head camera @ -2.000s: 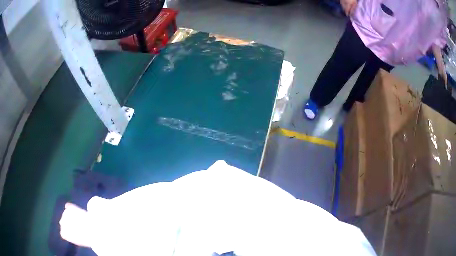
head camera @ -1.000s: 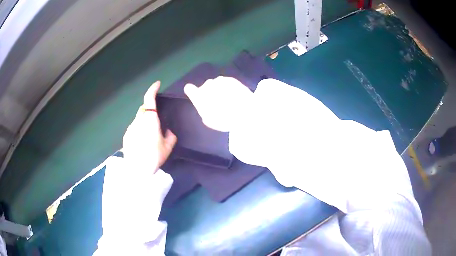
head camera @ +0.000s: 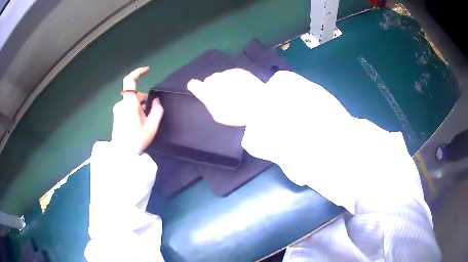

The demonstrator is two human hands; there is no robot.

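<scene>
A partly folded black card box (head camera: 197, 123) lies in front of me, with raised walls along its near and left sides. My left hand (head camera: 137, 110) is at its left end, thumb over the end wall, index finger raised, a thin red band on it. My right hand (head camera: 223, 97) is on the box's far right part; its fingertips are overexposed and the card under them is hidden. Flat black card blanks (head camera: 231, 181) lie fanned under and around the box.
The blue-green table (head camera: 226, 220) has chipped edges. A green strip (head camera: 77, 112) runs along its far side. A white perforated post (head camera: 323, 23) is bolted at the table's edge. Small dark pieces (head camera: 33, 253) show at the lower left.
The view has swung from the table's right end to the box. Since one second ago, my left hand has shifted left, its thumb now over the end wall. My right hand has barely moved.
</scene>
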